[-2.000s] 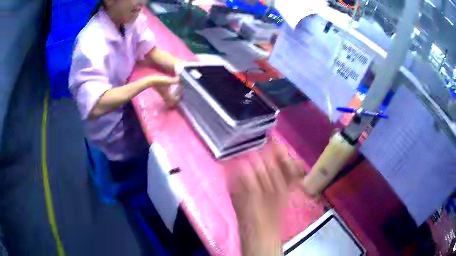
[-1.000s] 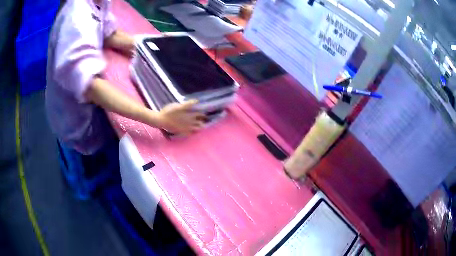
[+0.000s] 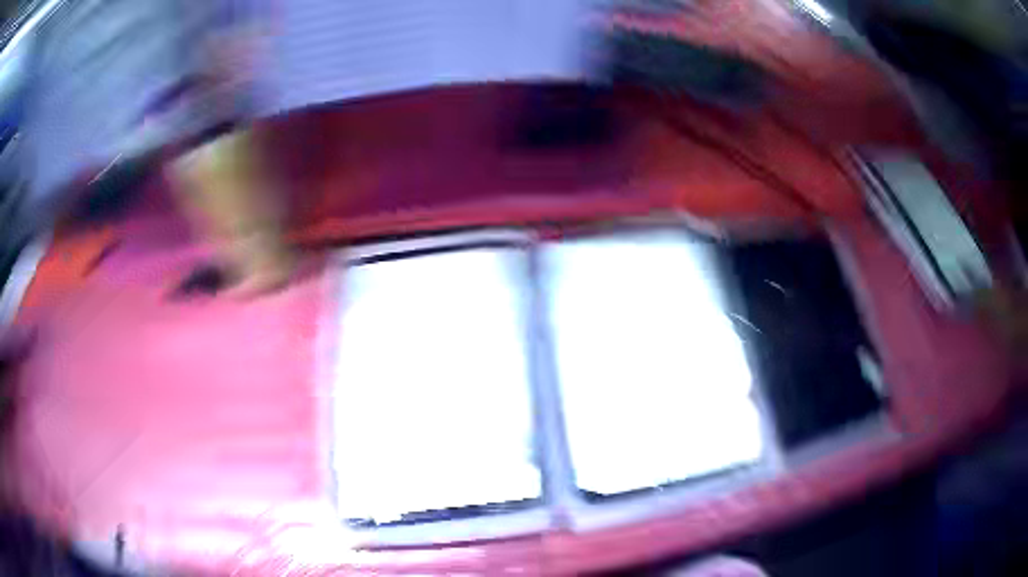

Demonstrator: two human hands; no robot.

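Note:
The view is blurred. Two tablets with glaring white screens lie side by side on the pink-red bench, a left one [image 3: 437, 389] and a middle one [image 3: 656, 366]. A third tablet with a black screen [image 3: 806, 338] lies at their right, close beside the middle one. Pale rims show around them. A small pinkish shape at the bottom edge looks like part of my right hand [image 3: 717, 567]; it is cut off and its fingers cannot be made out. My left hand is not in view.
The pink-red bench sheeting [image 3: 169, 406] runs around the tablets. The yellowish wrapped post [image 3: 239, 209] stands at the back left, with a small dark patch [image 3: 201, 281] by its foot. Printed sheets [image 3: 428, 45] hang behind. A pale slab [image 3: 933, 220] lies at the far right.
The view has swung right and down to the tablets. The person in pink and the tablet stack have left the picture. My hand reaching over the bench two seconds ago is gone from there.

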